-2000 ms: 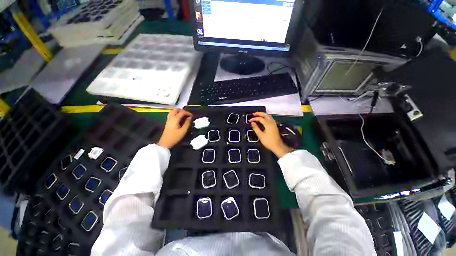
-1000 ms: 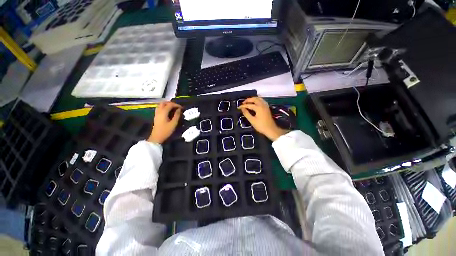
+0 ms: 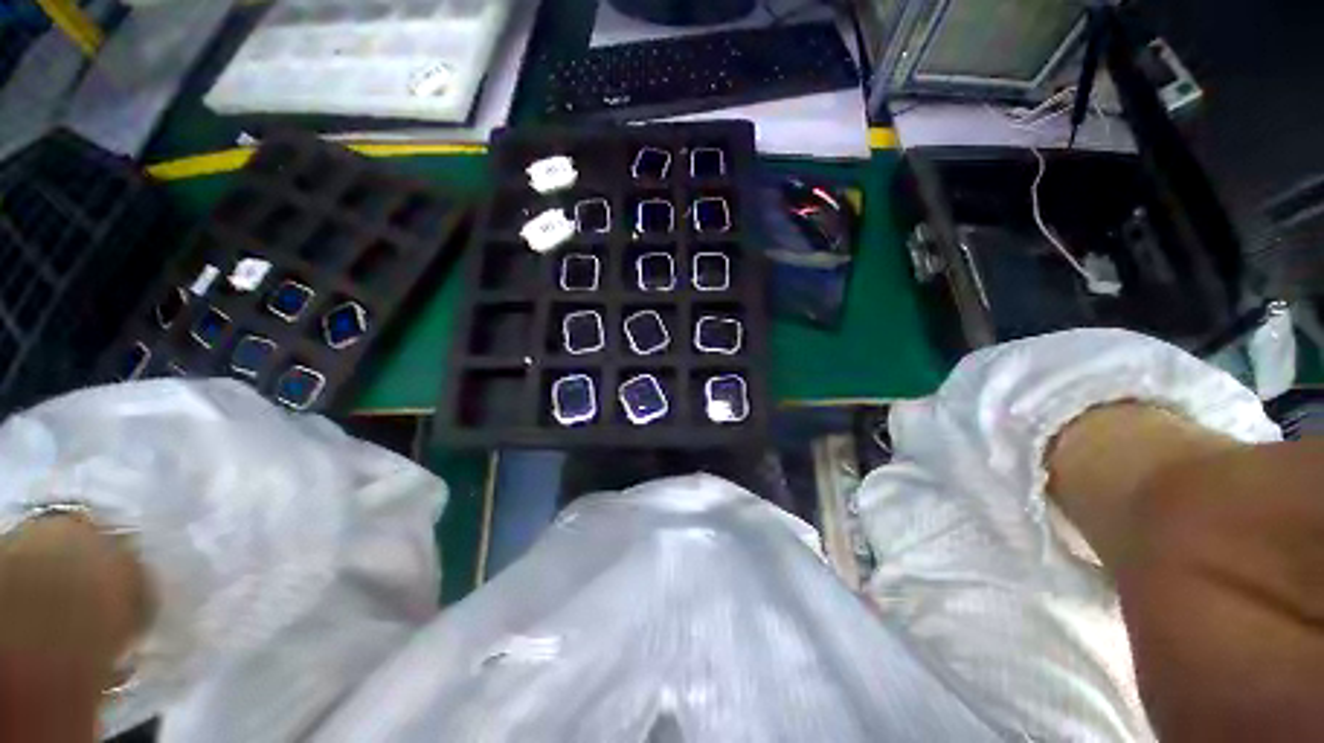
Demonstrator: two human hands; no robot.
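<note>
The black foam tray (image 3: 501, 298) lies on the green mat in front of me, its near end at the mat's front edge. Its pockets hold several smartwatch units (image 3: 645, 333) with dark faces and pale rims, and two white holders (image 3: 549, 174) at its far left. My left hand (image 3: 66, 624) is large, blurred and cut off at the lower left edge. My right hand (image 3: 1234, 566) is large, blurred and cut off at the right edge. Both are away from the tray, and their fingers cannot be made out.
A second black tray (image 3: 327, 218) with units lies at the left. A mouse (image 3: 810, 215) sits right of the centre tray. The open test box (image 3: 1002, 290) with a pale cable is at the right. The keyboard (image 3: 704, 73) and white blister tray (image 3: 334, 58) are behind.
Both my hands have left the tray's far corners and come back close to the camera, out to each side. The view has tilted down. The centre tray appears higher in the picture.
</note>
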